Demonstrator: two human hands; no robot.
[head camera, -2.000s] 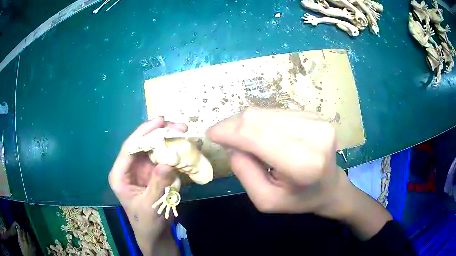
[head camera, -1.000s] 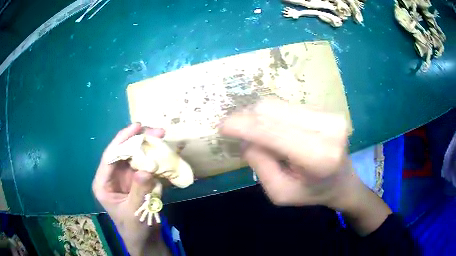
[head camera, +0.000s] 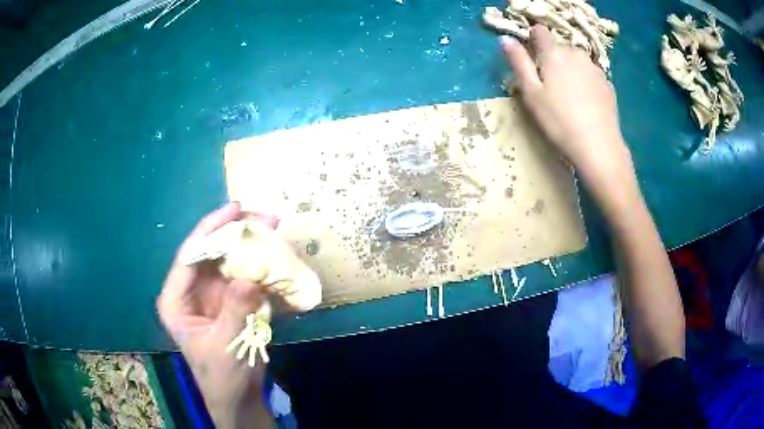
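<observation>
My left hand (head camera: 205, 310) holds a cream figure body (head camera: 268, 264) at the lower left, with a small spread-fingered moulded hand (head camera: 251, 339) hanging below it. My right hand (head camera: 574, 105) is at the upper right, its fingertips at a pile of cream long-limbed parts (head camera: 578, 21). Its thumb and index finger are apart and I see nothing held; the other fingers are partly hidden. A white-rimmed oval liquid dish (head camera: 415, 219) sits on the spotted tan cardboard sheet (head camera: 268, 172). A thin white swab stick (head camera: 461, 209) lies at the dish's right side.
Another cream pile (head camera: 704, 71) lies at the far right of the green bench (head camera: 109, 167). Thin sticks (head camera: 434, 300) lie at the near edge, others (head camera: 172, 12) at the upper left. A green bin of cream parts (head camera: 121, 390) is low left; a white bag (head camera: 582, 331) is below the bench.
My right hand has moved from over the cardboard to the far pile, uncovering the dish and swab stick. The yellowish ring seen at the moulded hand no longer shows. My left hand still holds the body.
</observation>
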